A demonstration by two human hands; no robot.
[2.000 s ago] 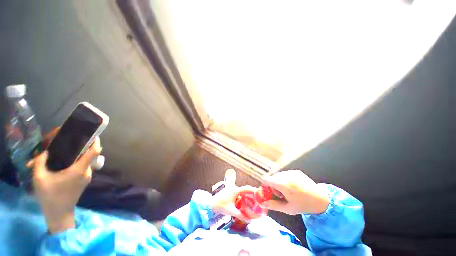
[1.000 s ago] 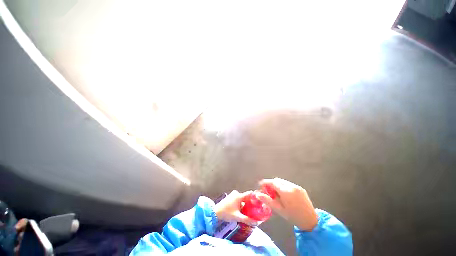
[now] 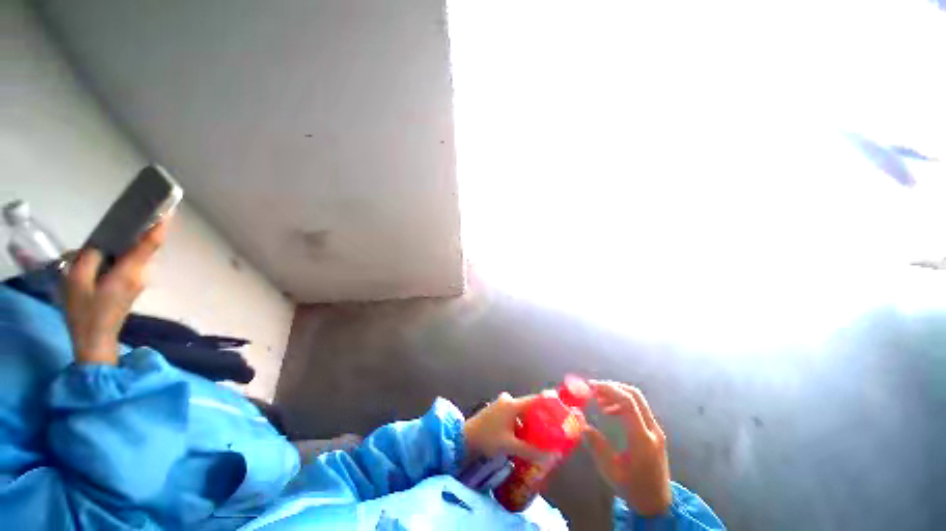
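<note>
A red drink bottle [image 3: 541, 436] with a red cap [image 3: 574, 389] and yellow print tilts up to the right in front of my chest. My left hand [image 3: 500, 427] is shut around its upper body. A thin pale-edged slab, seemingly a phone [image 3: 484, 474], shows partly beside the bottle below my left hand; most of it is hidden. My right hand [image 3: 631, 446] is just right of the cap, fingers apart and slightly curled. I cannot tell whether a fingertip touches the cap.
At left, a companion in a blue smock [image 3: 135, 441] holds up a phone [image 3: 135, 213], with a clear white-capped bottle [image 3: 31, 239] behind. A dark bundle [image 3: 192, 347] hangs there. A pale wall [image 3: 373, 207] ends at a glaring bright area over grey floor [image 3: 788, 425].
My view has swung left, bringing the companion and phone back in. My right hand has come off the cap and its fingers have spread. The bottle shows more of its side.
</note>
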